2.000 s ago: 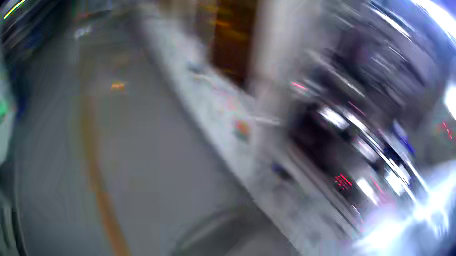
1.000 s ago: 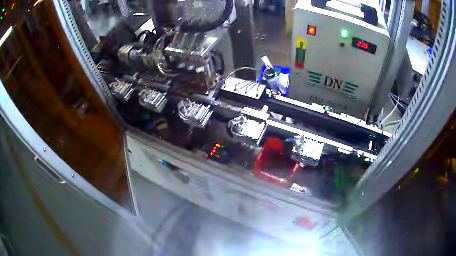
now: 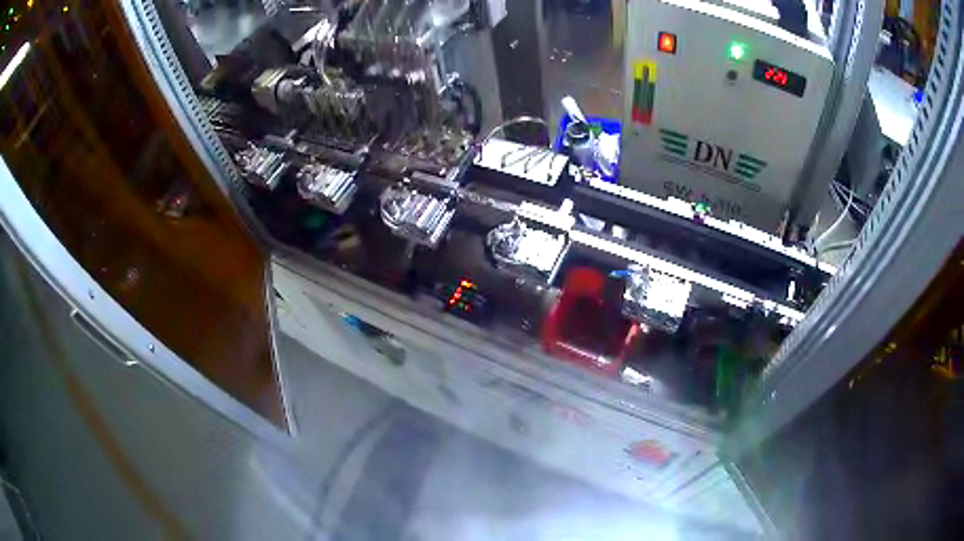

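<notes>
Neither of my hands is in view. In front of me is an opened machine station. Several small silver clamp fixtures (image 3: 420, 215) stand in a row along the near side of a long silver conveyor rail (image 3: 677, 275). The silver multi-column head (image 3: 396, 90) is at the upper left, its lower part streaked by blur. A white cover plate (image 3: 520, 161) with thin black cables lies right of it. A red part (image 3: 585, 315) sits near the front edge, below the rail. Small red and green lights (image 3: 463, 295) glow left of it.
An off-white DN cabinet (image 3: 729, 116) with lit lamps stands behind the rail, beside a blue bin (image 3: 605, 148) holding a whitish object. An amber-windowed guard door (image 3: 148, 243) stands open at left; another framed panel (image 3: 920, 211) is at right. Grey floor and white lower panels (image 3: 507, 407) lie below.
From a blurred aisle view, my view has turned to the opened station. Since one second ago it has shifted slightly, and the silver head's columns look lower and more streaked.
</notes>
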